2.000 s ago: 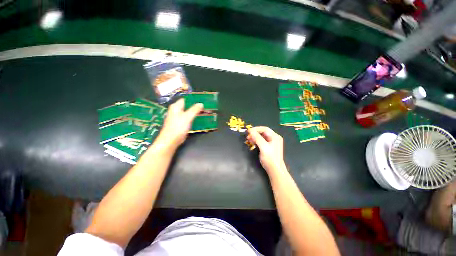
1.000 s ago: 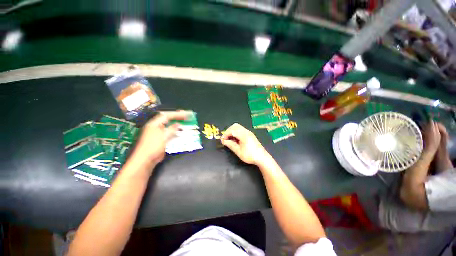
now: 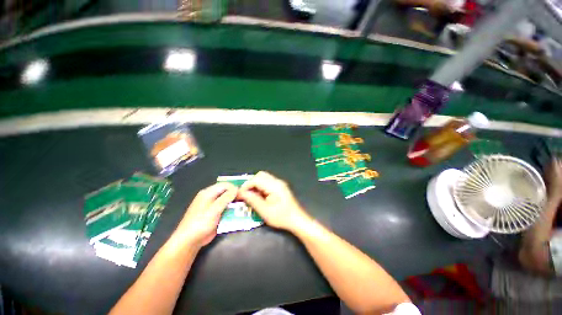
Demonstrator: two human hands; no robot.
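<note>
A green circuit board panel [image 3: 239, 220] lies flat on the dark bench in front of me, partly covered by my hands. My left hand [image 3: 208, 210] is on its left part, thumb and fingertips together near the middle of the board. My right hand [image 3: 268, 200] is over its upper right part, fingertips meeting those of my left hand. Any flex piece between the fingertips is hidden or too small to tell. The small pile of orange-yellow flex pieces does not show; my right hand covers that area.
Bare boards [image 3: 126, 215] overlap at left. A zip bag of flex circuits [image 3: 172, 151] lies near the pale rail [image 3: 271, 117]. Fitted boards [image 3: 336, 161] with orange hooks lie at right, then a smartphone [image 3: 419, 109], a drink bottle [image 3: 445, 141] and a white fan [image 3: 499, 194]. A person's arm [image 3: 542, 227] is far right.
My right hand has moved left from the flex pile to the board, and its fingertips now meet my left hand's. The whole view has also shifted with my head.
</note>
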